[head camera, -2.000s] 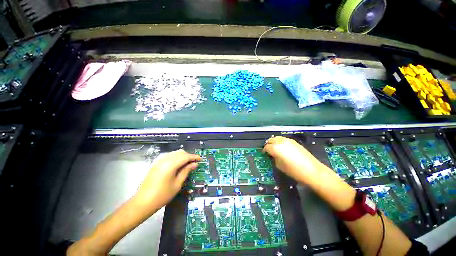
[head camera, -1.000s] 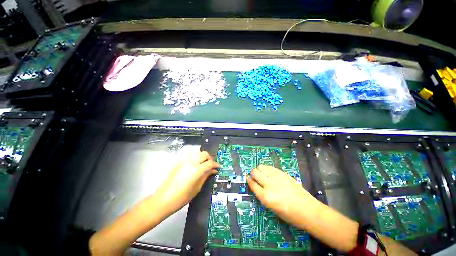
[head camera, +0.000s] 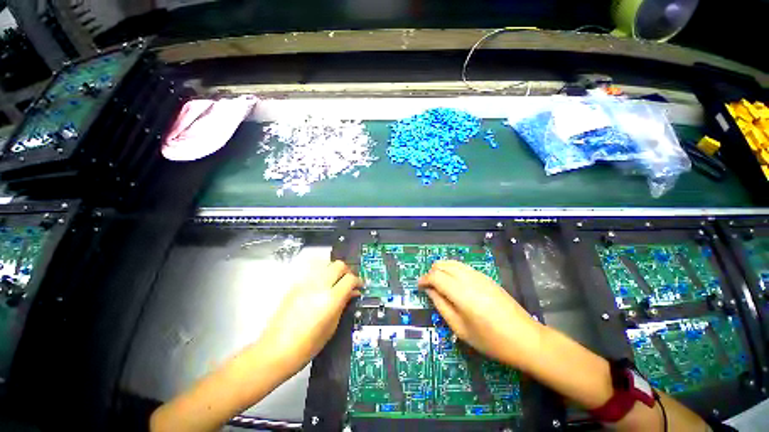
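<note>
A black carrier frame (head camera: 330, 371) lies in front of me with green circuit boards (head camera: 434, 375) in it, upper and lower. My left hand (head camera: 325, 295) is at the left edge of the upper boards, fingertips bunched together. My right hand (head camera: 459, 299) is over the middle of the upper boards, thumb and fingers pinched, back of the hand up. Anything between either hand's fingertips is too small or hidden to tell. Small blue parts (head camera: 406, 319) sit between the upper and lower boards.
Behind lie a pale pile of small parts (head camera: 314, 152), a blue pile (head camera: 432, 142), a clear bag (head camera: 603, 139), a pink cloth (head camera: 207, 128) and yellow parts (head camera: 750, 128) in a black bin. Another loaded frame (head camera: 590, 325) is at right, stacked frames (head camera: 72, 110) at left. A metal plate (head camera: 211, 312) lies under my left arm.
Since two seconds ago, my right hand has moved from the boards' upper right corner to their middle. Over the last second, both hands stay nearly in place; the view has shifted slightly.
</note>
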